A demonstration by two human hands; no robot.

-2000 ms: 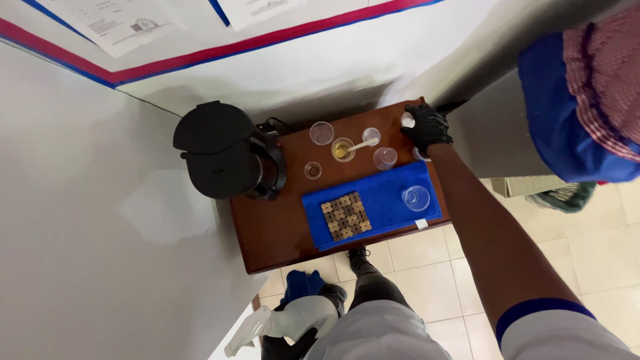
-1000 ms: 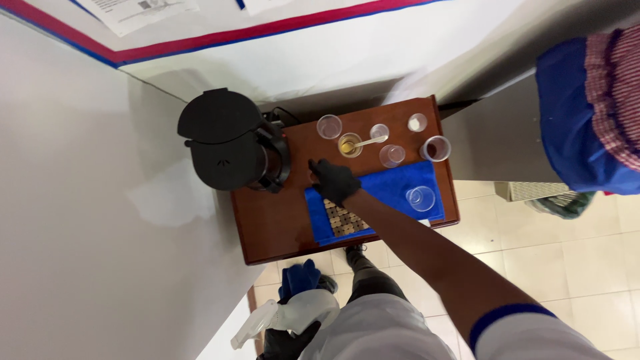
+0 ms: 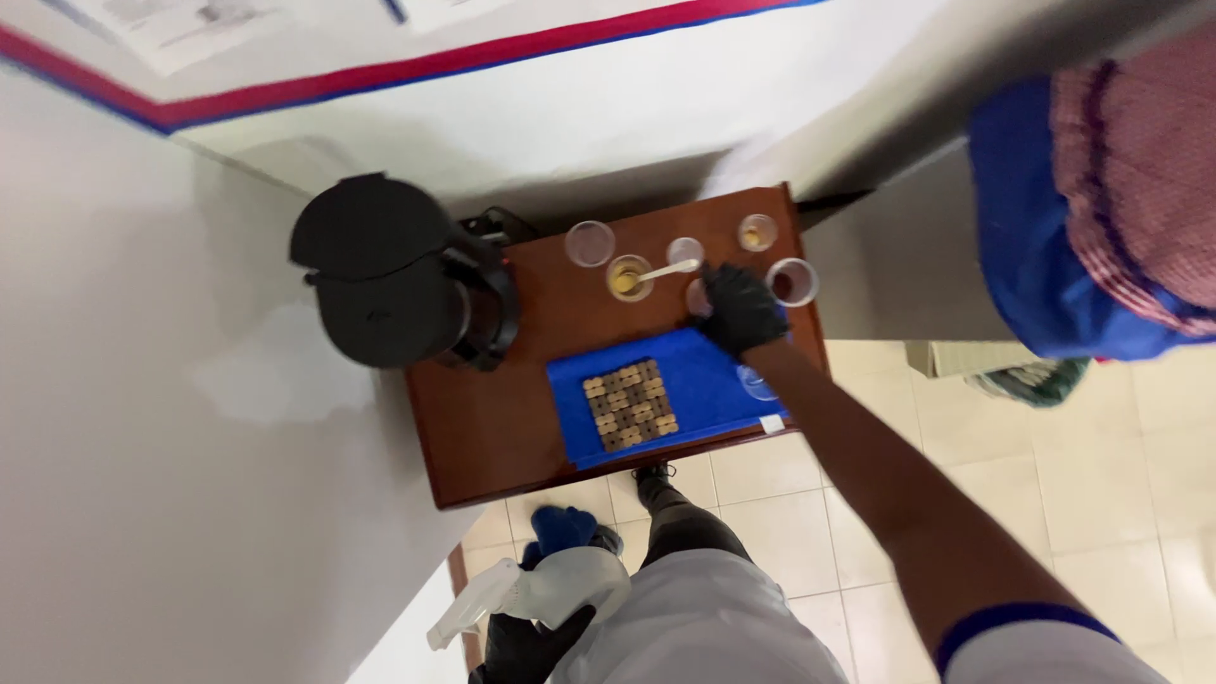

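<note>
My left hand [image 3: 537,641], in a black glove, grips a white translucent spray bottle [image 3: 575,584] at the lower left. Over the table's right half, my black-gloved right hand [image 3: 743,309] touches or nearly touches a clear cup [image 3: 699,298], mostly hidden; its grip is unclear. A cup with yellow contents [image 3: 623,277] has a pale spoon [image 3: 671,270] lying across it. Around them stand a clear cup [image 3: 590,244], a small cup [image 3: 685,253], a small cup with yellowish contents [image 3: 757,233] and a cup with dark contents [image 3: 792,282].
A black coffee maker [image 3: 380,275] stands on the brown wooden table [image 3: 494,427]. A wooden trivet [image 3: 631,406] and a partly hidden clear cup [image 3: 757,382] rest on a blue cloth [image 3: 703,370]. Checked fabric [image 3: 1149,161] hangs at right; blue fabric [image 3: 560,530] is near my feet.
My right hand went from the right-hand cups to the table's left, then back right. The small cup left of the spoon cup two seconds ago no longer stands there. The left hand still holds the bottle.
</note>
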